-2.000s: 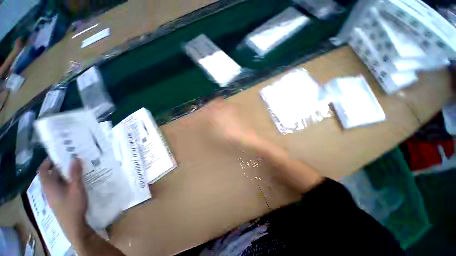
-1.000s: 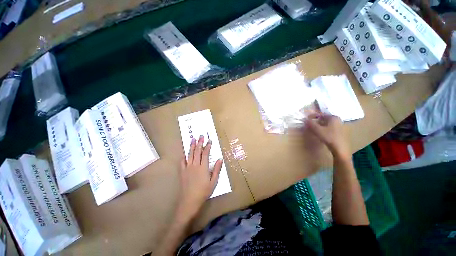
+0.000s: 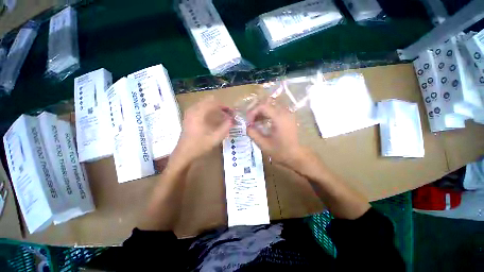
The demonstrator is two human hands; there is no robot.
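A white product box (image 3: pixel 246 183) lies lengthwise on the cardboard bench cover in front of me, its lower end close to my body. A clear plastic bag (image 3: pixel 289 90) is held between both hands at the box's far end and trails up to the right. My left hand (image 3: pixel 209 127) pinches one side of the bag and my right hand (image 3: pixel 273 130) pinches the other. The fingers are slightly blurred. Whether the box's far end is inside the bag cannot be told. The stack of empty bags (image 3: pixel 344 103) lies to the right.
White boxes stand at left (image 3: pixel 45 170), with more behind them (image 3: pixel 127 125). A second bag pile (image 3: pixel 402 129) and icon-sided boxes (image 3: pixel 443 85) are at right. Bagged boxes (image 3: pixel 209 37) lie on the green belt (image 3: pixel 143 37). Green crates (image 3: pixel 390 218) sit below the bench.
My left hand has moved from the box's face to its far end. My right hand has come from the bag stack with a bag, now held by both hands.
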